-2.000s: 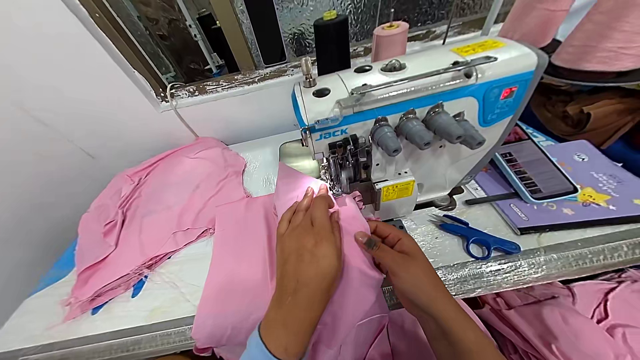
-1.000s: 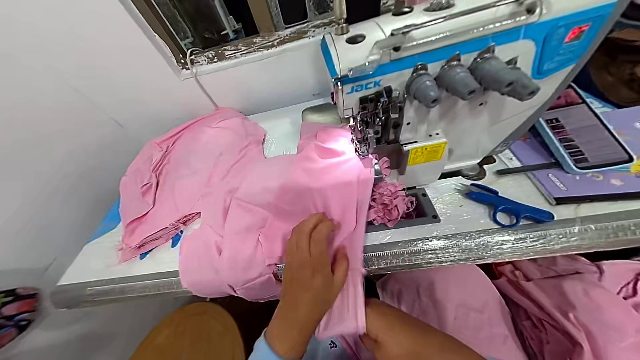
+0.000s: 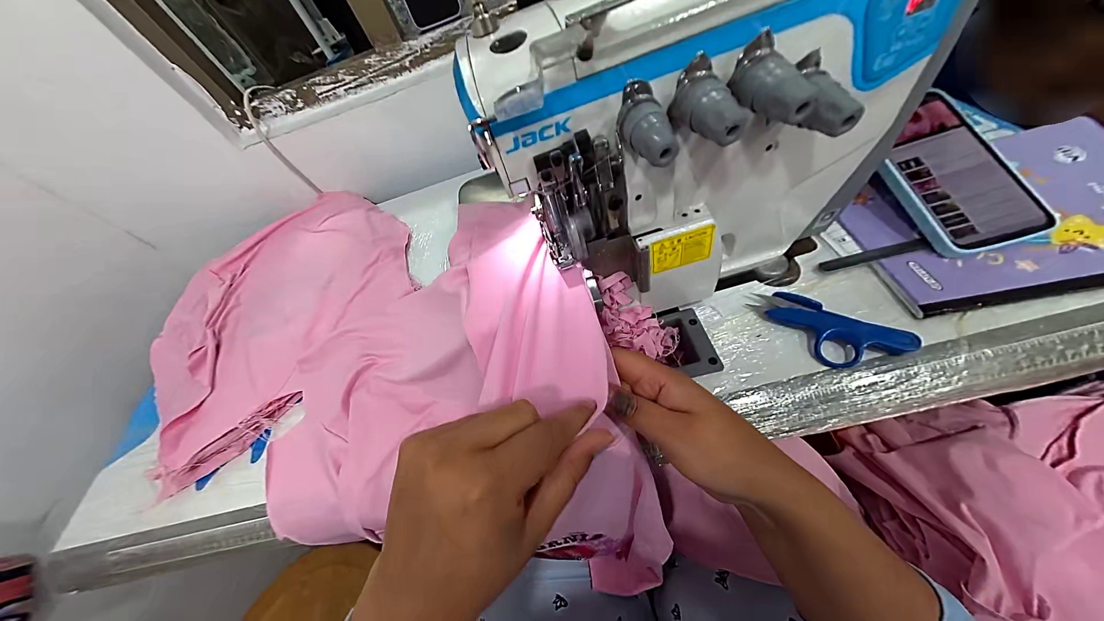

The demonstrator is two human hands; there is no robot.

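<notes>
Pink fabric (image 3: 388,345) spreads over the table and runs up under the presser foot area of a white and blue Jack overlock sewing machine (image 3: 569,207), whose lamp lights it. My left hand (image 3: 492,483) pinches the fabric's right edge between thumb and fingers, below the machine head. Just to its right, my right hand (image 3: 681,423) grips the same edge, thumb and fingers together. The fabric hangs over the table's front edge, and part of it bears printed writing. A bunch of pink trimmings (image 3: 634,319) lies beside the needle area.
Blue thread snips (image 3: 837,328) lie right of the machine. Behind them a phone (image 3: 970,177) rests on a purple notebook (image 3: 1061,172), near a dark pen (image 3: 873,255). More pink fabric (image 3: 966,492) is heaped below the table's metal-coloured edge (image 3: 906,388) at the right.
Both hands have moved up along the fabric's edge since one second ago, closer to the machine. Two seconds ago the left hand was right at the presser foot. The view has shifted.
</notes>
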